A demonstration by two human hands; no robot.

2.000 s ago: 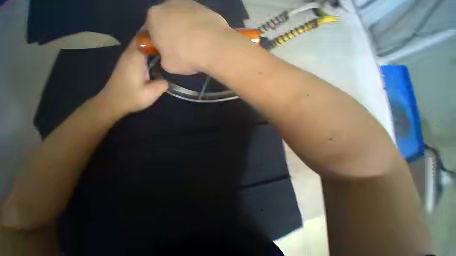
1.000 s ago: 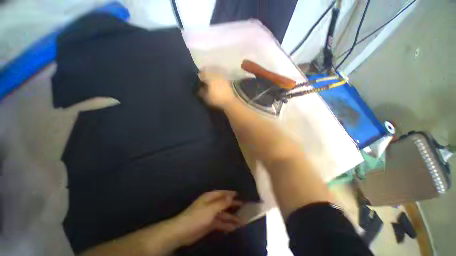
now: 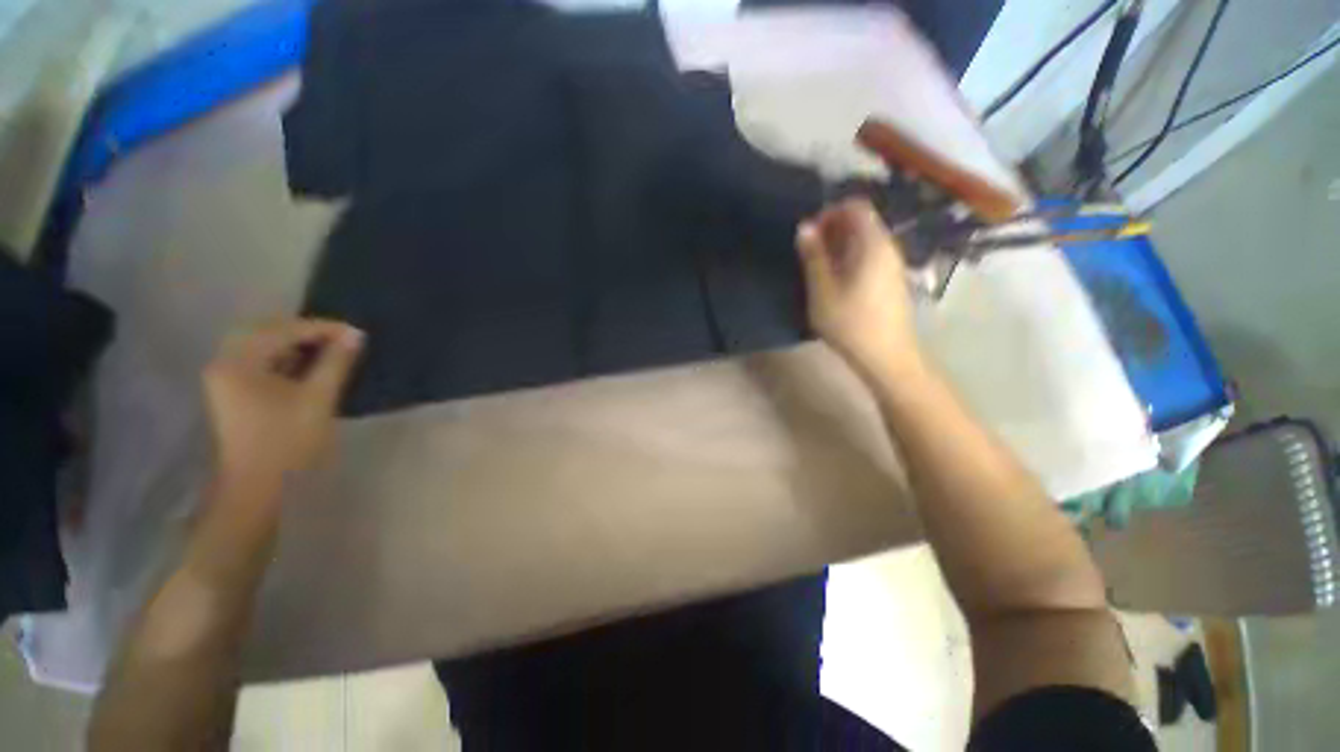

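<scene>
The black garment panel (image 3: pixel 514 221) lies across the far half of the pale table, its straight edge facing me. My left hand (image 3: pixel 279 385) is at the panel's near left corner, thumb and fingers pinched on its edge. My right hand (image 3: pixel 860 279) pinches the panel's right edge. The steam iron (image 3: pixel 919 213) stands just beyond my right hand, partly hidden by it, with its orange-brown handle (image 3: pixel 941 169) on top. A thin line runs across the panel near its right side. Both hands are slightly blurred.
The pressing table (image 3: pixel 588 514) has its near edge close to my body. A black heap (image 3: pixel 30 426) lies at the left edge. A blue item (image 3: pixel 191 96) is at the far left, another blue item (image 3: pixel 1146 316) at the right, beside a ribbed grey panel (image 3: pixel 1220 522).
The panel has turned and moved away from my body, with its straight edge now facing me. My left hand moved left, my right hand right. Earlier, both hands were at the iron.
</scene>
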